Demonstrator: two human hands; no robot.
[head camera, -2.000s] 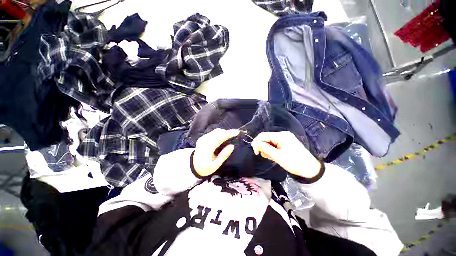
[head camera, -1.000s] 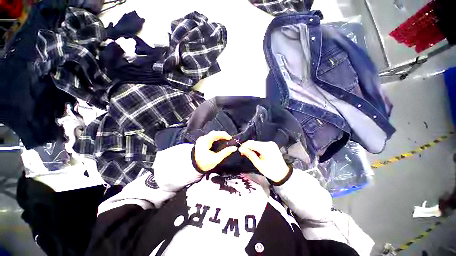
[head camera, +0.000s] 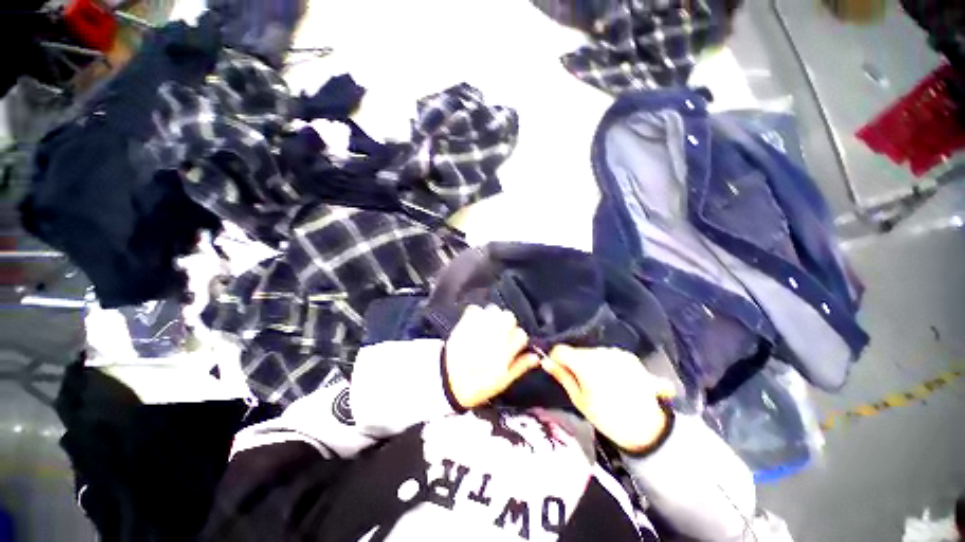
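Note:
A dark denim garment (head camera: 550, 286) lies bunched against my chest at the middle. My left hand (head camera: 485, 358) pinches its folded edge near the lower middle. My right hand (head camera: 614, 397) meets it there, fingertips nearly touching the left ones on the same edge. The picture is blurred, and I cannot tell whether a small thing is between the fingertips. The dark cloth below the hands is partly hidden by them.
A blue denim jacket (head camera: 741, 233) lies at the right over a clear plastic bag (head camera: 767, 423). Crumpled plaid shirts (head camera: 360, 249) and dark garments (head camera: 106, 180) lie at the left of the white table (head camera: 540, 138). Another plaid piece (head camera: 645, 48) is at the top.
The view has shifted, so the table's things appear lower and further right. My hands stay together on the dark denim; the right forearm now slants more steeply down.

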